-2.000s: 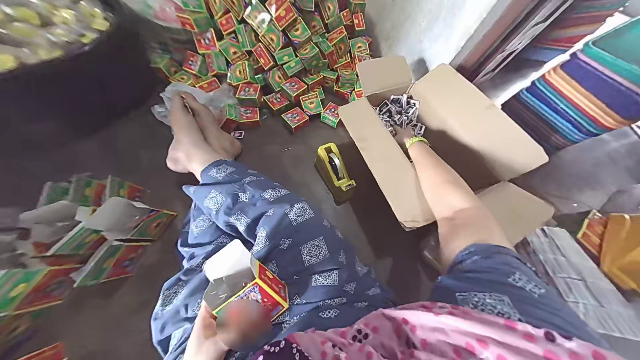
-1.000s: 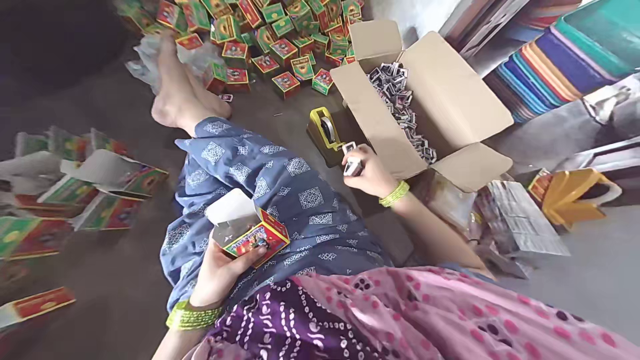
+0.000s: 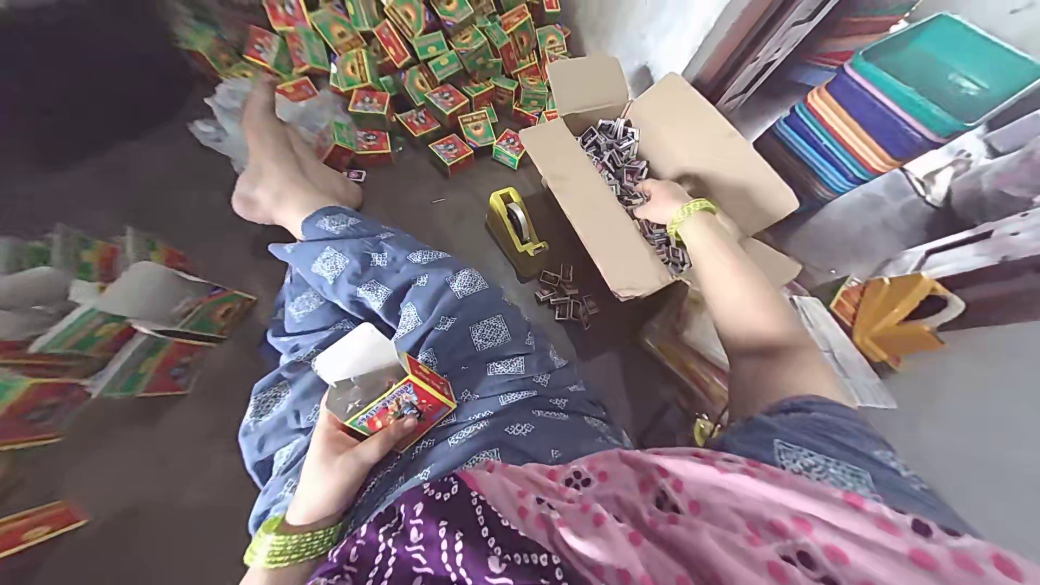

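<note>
An open red and green printed carton (image 3: 406, 402), its white flap raised, rests against my thigh with my left hand (image 3: 366, 447) closed round its near side. My right hand (image 3: 662, 201) reaches into a large cardboard box (image 3: 581, 219) and touches the small dark matchbox-like packets (image 3: 621, 158) heaped inside; whether its fingers grip any is hidden. Several similar small packets (image 3: 562, 296) lie on the floor at the box's near left corner. Beside them stands a yellow tape dispenser (image 3: 517, 231).
Many filled-looking red and green cartons (image 3: 447, 101) are piled beyond my feet. Open cartons (image 3: 154, 325) stand at the left. Stacked coloured plastic trays (image 3: 886, 97) are at the upper right, and a yellow folded carton (image 3: 894, 313) lies at the right.
My right hand, outside the box with a small packet one second ago, is back inside it. Small packets now lie on the floor near the tape dispenser. My left hand still holds the carton.
</note>
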